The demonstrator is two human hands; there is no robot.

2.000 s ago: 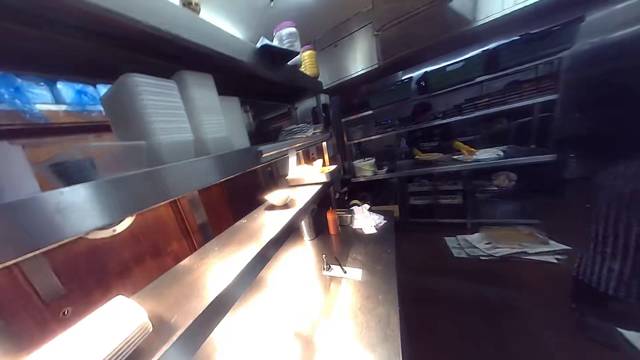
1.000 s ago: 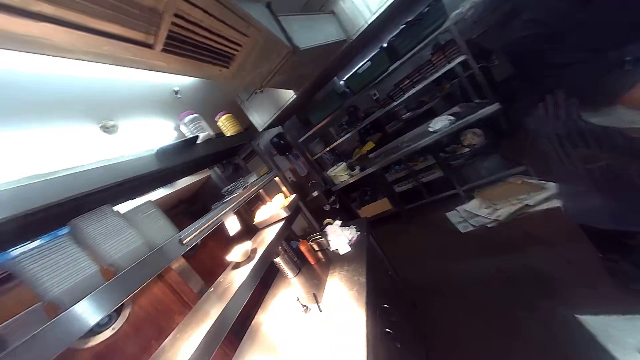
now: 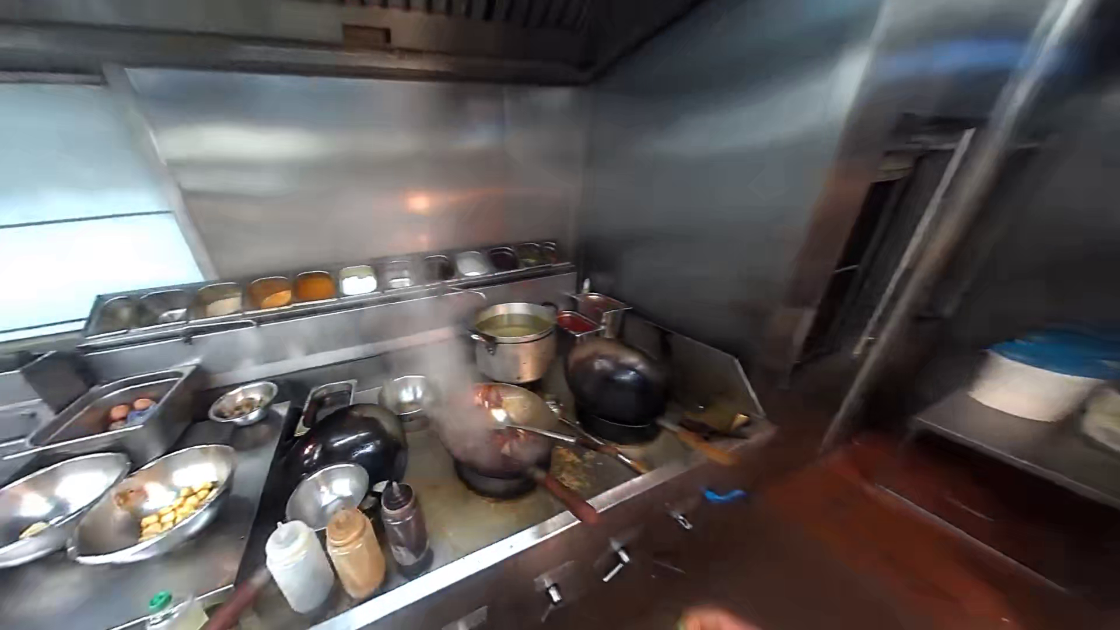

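Observation:
At the bottom edge, right of centre, shows a blurred sliver of what looks like my right hand (image 3: 716, 620); its fingers and anything in it are cut off. My left hand is out of view. Above that sliver is the steel front of a wok range. On the range a steaming wok (image 3: 503, 446) holds food and a metal ladle (image 3: 547, 431), its wooden handle (image 3: 567, 496) pointing toward me. Two dark woks (image 3: 617, 381), (image 3: 350, 442) stand to either side, bottoms up. Behind is a large pot of liquid (image 3: 516, 354).
Squeeze bottles (image 3: 356, 553) and a steel bowl (image 3: 328, 496) stand at the range's front left. Further left are wide bowls (image 3: 157, 507), one with yellowish pieces. Seasoning pans (image 3: 271, 293) line the back ledge. At right, a blue-lidded white tub (image 3: 1032, 385) sits on a low shelf.
The view has swung from a long steel counter with stacked containers and shelves to the wok range. A dark-gloved hand seen at right one second ago is out of view.

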